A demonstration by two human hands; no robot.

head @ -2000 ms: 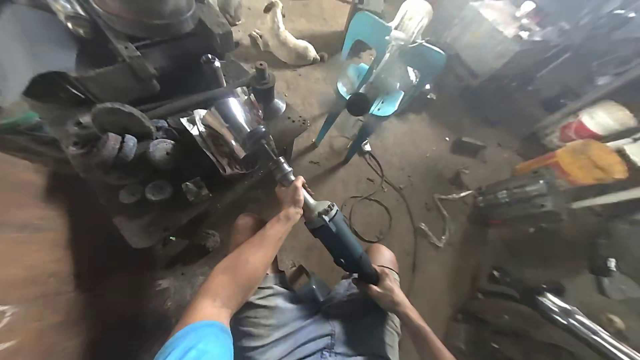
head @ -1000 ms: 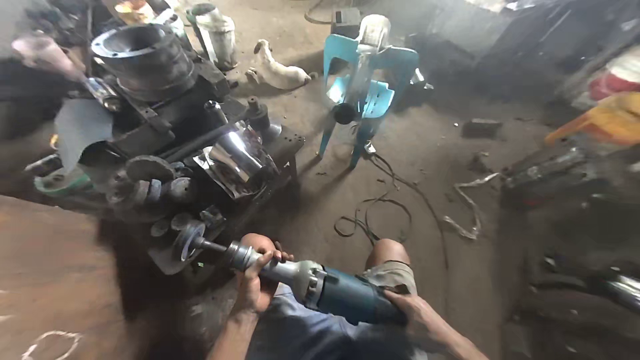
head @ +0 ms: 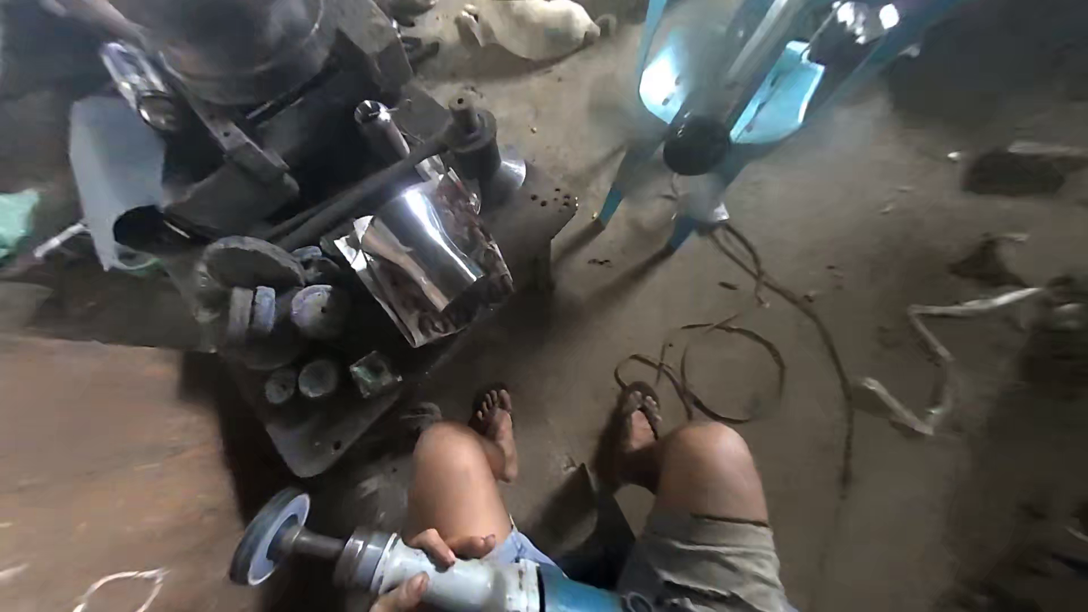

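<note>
A blue and grey power grinder point(head: 476, 582) lies across the lap at the bottom edge, its shaft and round wheel point(head: 270, 537) pointing left. My left hand point(head: 425, 565) is wrapped round the grinder's metal neck. The rear of the tool is cut off by the frame, and my right hand is out of view. On the dark metal bench at the left rests a shiny polished metal cylinder point(head: 429, 255) on reflective sheet. Several abrasive wheels point(head: 316, 312) sit on the bench nearer to the knees.
The metal bench's corner point(head: 314, 450) juts out beside the left knee. A blue plastic chair point(head: 778, 102) holding a metal tube stands ahead. A cable point(head: 807, 314) coils over the floor near the right foot. A light-coloured dog point(head: 540, 25) lies at the top.
The polished cylinder, on the grinder's end two seconds ago, has been on the bench since the middle frame, where the wheel shows on the shaft. The view has tilted and my right hand has left it.
</note>
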